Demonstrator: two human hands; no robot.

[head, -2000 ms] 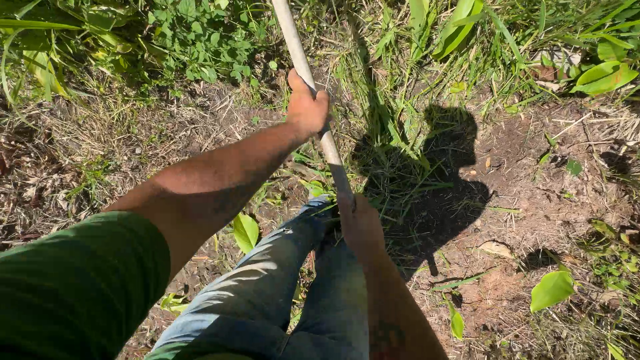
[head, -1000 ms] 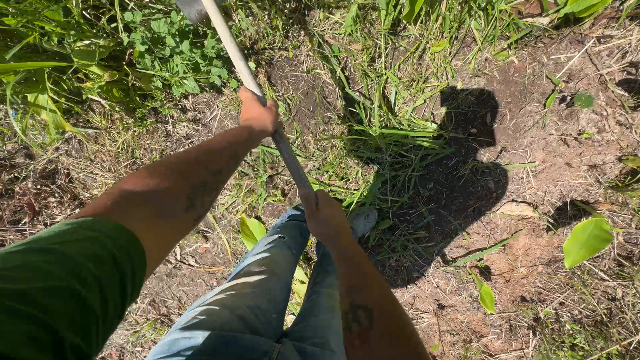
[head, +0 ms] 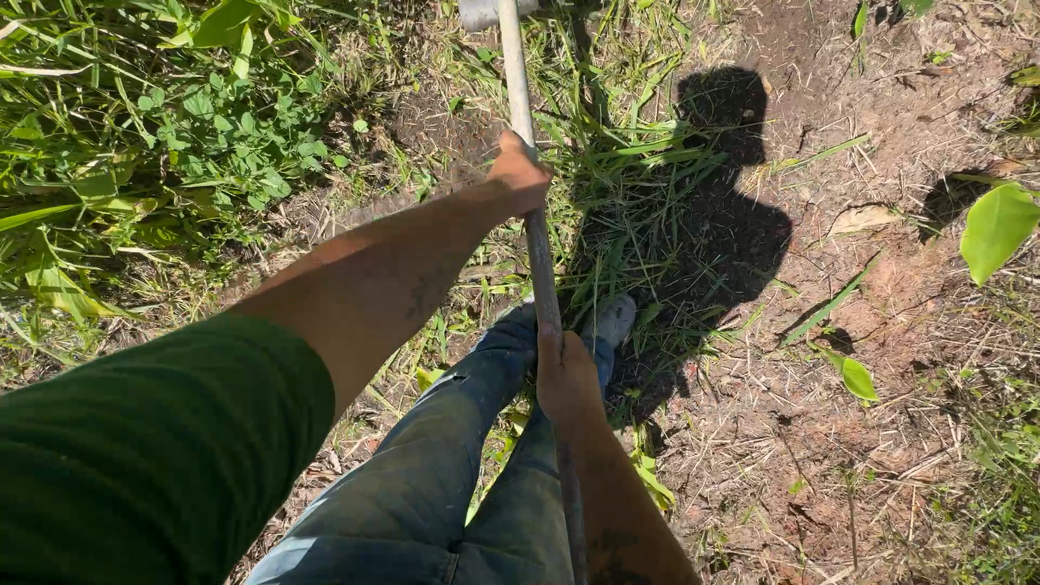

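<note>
A long wooden handle [head: 539, 256] runs from the top of the view down past my legs. At its far end a metal tool head [head: 479, 13], probably a hoe's blade, is partly cut off by the upper edge. My left hand [head: 522, 175] is closed around the upper part of the handle. Lower down, in front of my jeans, my right hand [head: 567, 372] grips the same handle. Cut grass [head: 642, 211] lies loose on the soil just right of the handle, partly in my shadow.
Dense green weeds [head: 236, 138] grow at the upper left. My shoe [head: 615, 318] stands at the edge of the cut grass. Bare reddish soil [head: 918, 301] with dry stalks stretches to the right, where a broad green leaf [head: 999, 227] lies or grows.
Both hands have kept hold of the handle. Its far end has swung to the right from the upper left, and my left hand has moved right with it.
</note>
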